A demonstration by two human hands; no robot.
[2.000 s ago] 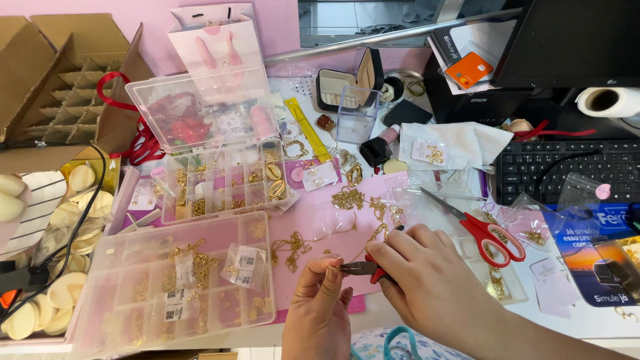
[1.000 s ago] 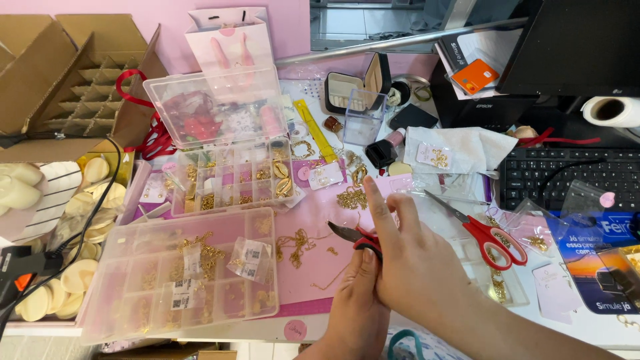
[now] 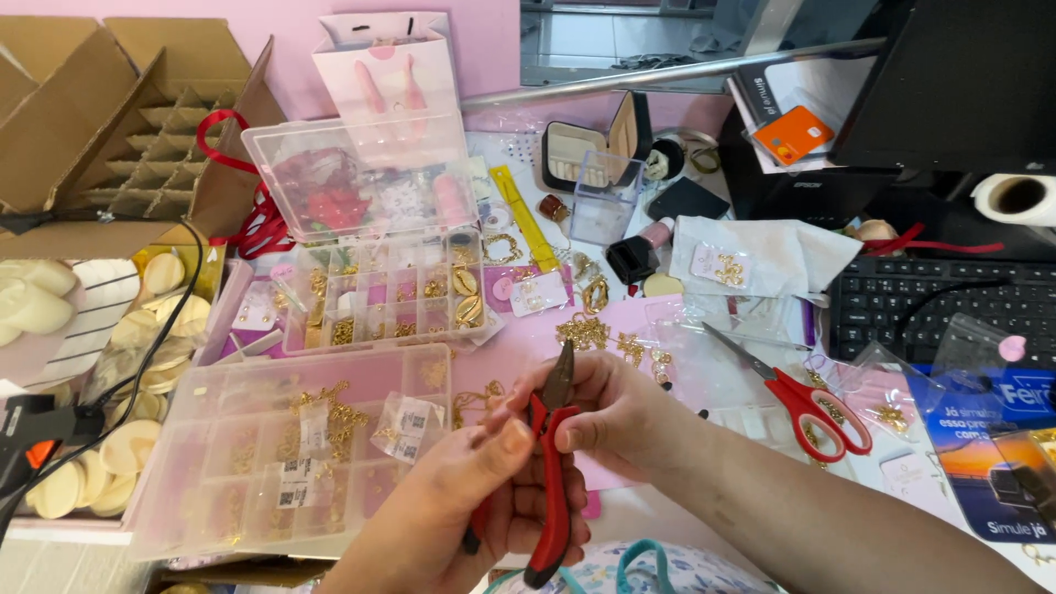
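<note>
Red-handled pliers (image 3: pixel 551 462) point up and away between my two hands, with their dark jaws nearly together. My left hand (image 3: pixel 487 470) wraps the handles from the left and below. The thumb and fingers of my right hand (image 3: pixel 615 412) pinch the pliers near the pivot. Past the jaws, gold chains (image 3: pixel 582 332) lie on a pink mat (image 3: pixel 528 330). Another gold chain (image 3: pixel 477 398) lies beside my left fingers, partly hidden by them. Whether my fingertips also hold a small piece cannot be seen.
Left stand a divided plastic box (image 3: pixel 388 330) of gold findings and a closed clear case (image 3: pixel 206 462) with packets and chain on it. Red-handled scissors (image 3: pixel 804 404) lie right, near a keyboard (image 3: pixel 932 305). Behind are a jewelry box (image 3: pixel 569 157), a cardboard box (image 3: pixel 165 157) and a paper bag (image 3: pixel 388 74).
My right hand has come off the handles, where it gripped two seconds ago, to the pivot area. My left hand now holds the handles, and the jaws have turned from pointing left to pointing away.
</note>
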